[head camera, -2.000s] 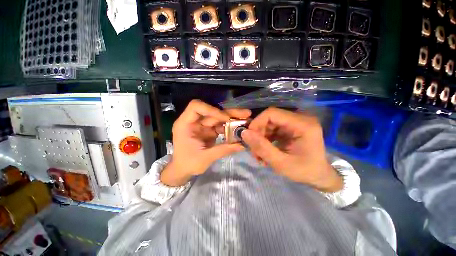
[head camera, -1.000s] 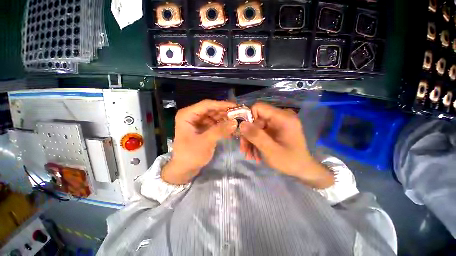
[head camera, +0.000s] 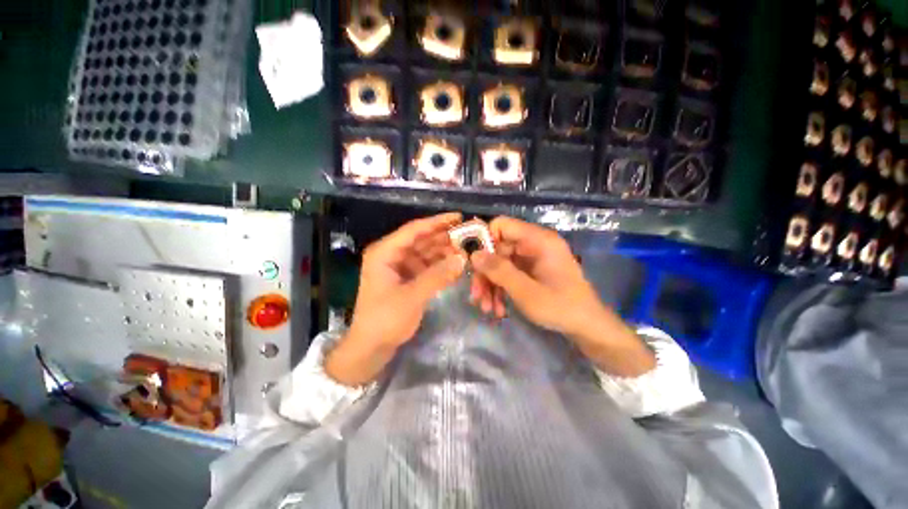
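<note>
A small watch case (head camera: 472, 237) with a shiny copper-silver rim and a dark round centre is held over the lap, below the bench edge. My left hand (head camera: 406, 283) grips its left side with thumb and fingers. My right hand (head camera: 538, 273) grips its right side, with the thumb at the lower edge near the dark centre. The fingers cover part of the rim. The case's dark centre faces the camera.
A black blister tray (head camera: 448, 193) holds bright housings at left and dark outlines at right. Carrier sheets (head camera: 149, 84) and a white wipe (head camera: 290, 60) lie left. The machine (head camera: 261, 219) has a red emergency stop (head camera: 268, 312). A blue stool (head camera: 697, 308) and a person's sleeve (head camera: 836, 358) are right.
The case is turned so that its dark centre shows more fully than a second ago. Both hands still hold it. The view has shifted, showing more of the trays and moving the bench lower in the picture.
</note>
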